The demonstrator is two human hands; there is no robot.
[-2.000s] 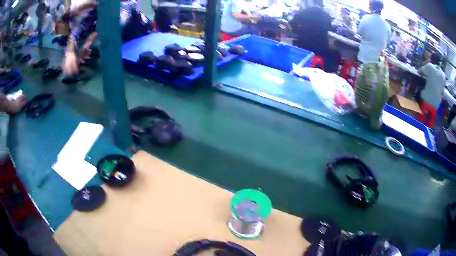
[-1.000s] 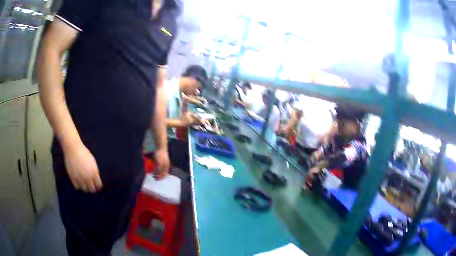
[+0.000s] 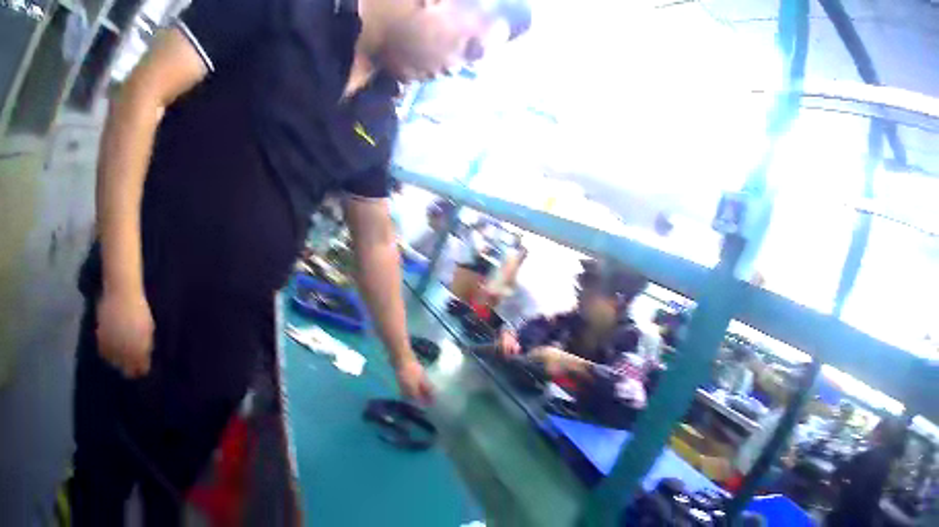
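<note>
Neither of my hands is in the picture. A black headphone (image 3: pixel 400 423) lies on the green bench (image 3: pixel 340 453) in front of me. A person in a dark short-sleeved shirt (image 3: pixel 232 206) stands at the left and leans over the bench. That person's hand (image 3: pixel 414 381) is right beside the headphone; blur hides whether it touches it. Another black headphone (image 3: pixel 423 349) lies farther along the line.
A blue tray (image 3: pixel 329 304) with dark items and white papers (image 3: pixel 327 348) lie on the bench. The green conveyor belt (image 3: pixel 505 453) runs alongside. A green post (image 3: pixel 669 401) rises at the right. People sit across the line near another blue tray (image 3: pixel 592 445).
The view has swung from the tan mat up and left along the line. Since the last earlier frame, the standing person has bent forward and reached an arm over the bench toward the headphone.
</note>
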